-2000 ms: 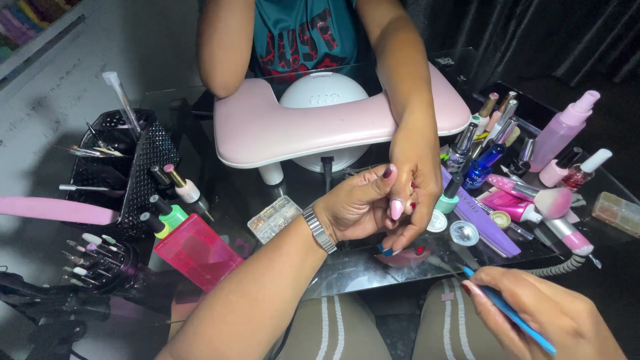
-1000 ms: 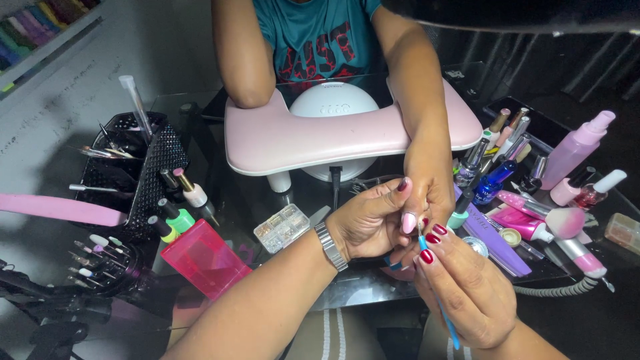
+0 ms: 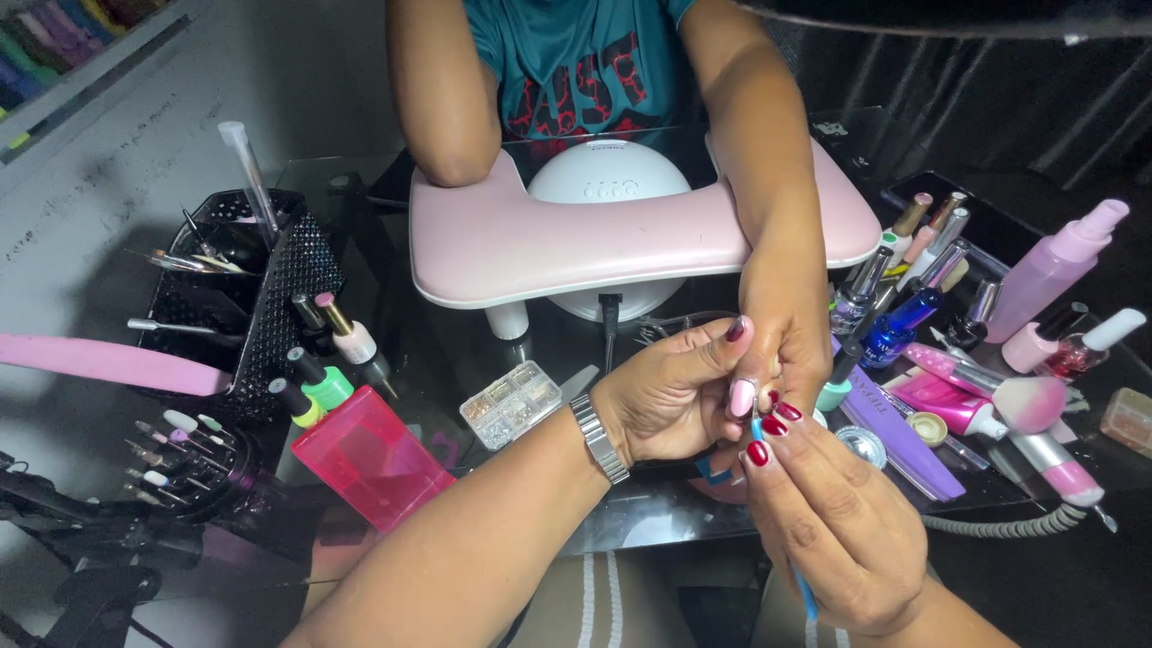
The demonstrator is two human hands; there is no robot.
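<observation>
My left hand point(image 3: 670, 387), with a metal watch band at the wrist, holds a finger of the other person's hand point(image 3: 787, 333). That finger's nail point(image 3: 742, 398) is pink and faces up. My right hand point(image 3: 837, 513) pinches a thin blue-handled nail tool point(image 3: 804, 589), its tip at the edge of the pink nail; the exact kind of tip is too small to tell. The person's forearm lies across a pink padded armrest point(image 3: 576, 238), over a white nail lamp point(image 3: 612, 175). A clear case of small decorations point(image 3: 511, 405) lies left of my left hand.
At left stand a black studded organizer point(image 3: 288, 297), a holder of drill bits point(image 3: 189, 459) and a red plastic box point(image 3: 373, 459). Polish bottles point(image 3: 891, 328), a purple nail file point(image 3: 900, 432), a pink brush point(image 3: 1030, 400), a corded nail drill point(image 3: 1057, 468) and a pink spray bottle point(image 3: 1057, 270) crowd the right.
My right hand has moved left and up from the lower right, bringing the blue tool to the pink nail. My left hand keeps hold of the person's finger.
</observation>
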